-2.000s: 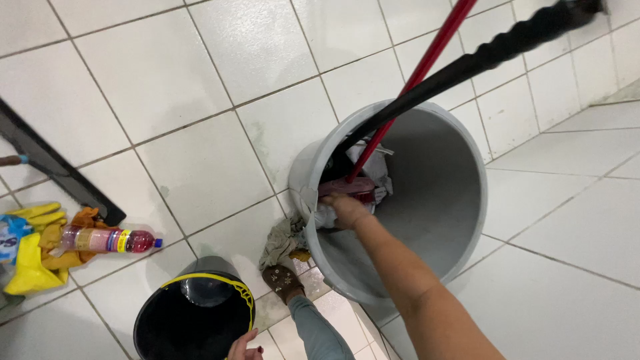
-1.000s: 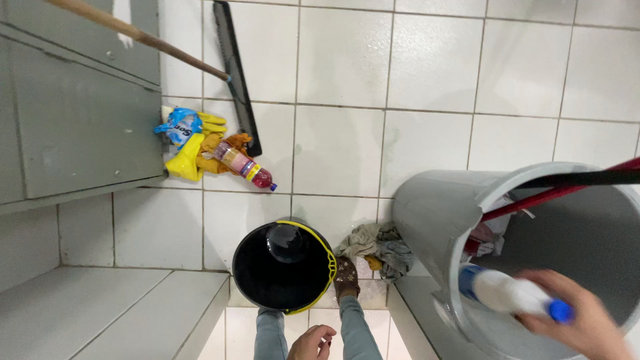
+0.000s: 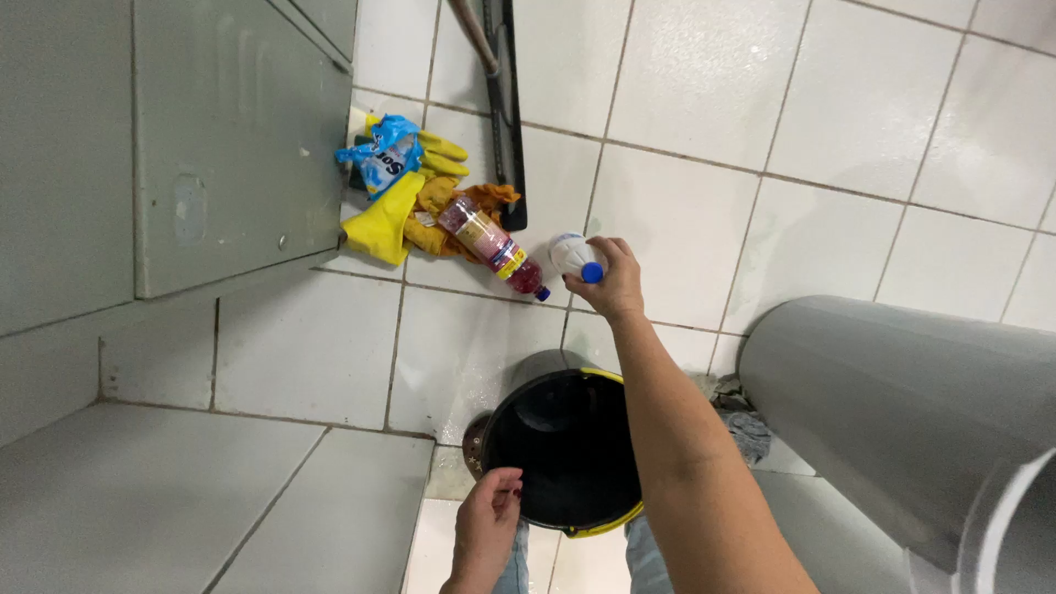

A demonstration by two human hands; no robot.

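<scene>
My right hand (image 3: 609, 276) grips a white plastic bottle with a blue cap (image 3: 571, 254), held upright just right of a bottle of pink liquid (image 3: 495, 246) that lies on its side. My left hand (image 3: 488, 516) is at the near left rim of a black bucket (image 3: 557, 445) with a yellow handle; its fingers are curled, and whether they touch the rim is unclear. Beside the pink bottle lie an orange cloth (image 3: 436, 234), yellow rubber gloves (image 3: 386, 224) and a blue and white plastic packet (image 3: 389, 157).
A grey metal cabinet (image 3: 223, 165) stands at the left. A floor squeegee (image 3: 505, 124) reaches in from the top. At the right is a large grey bin (image 3: 899, 412), with a grey rag (image 3: 747, 429) on the floor against it. Low tiled walls flank the bucket.
My right hand was inside the bin, then above its rim with the white bottle; it has moved left with the bottle to the pink bottle. The view has shifted.
</scene>
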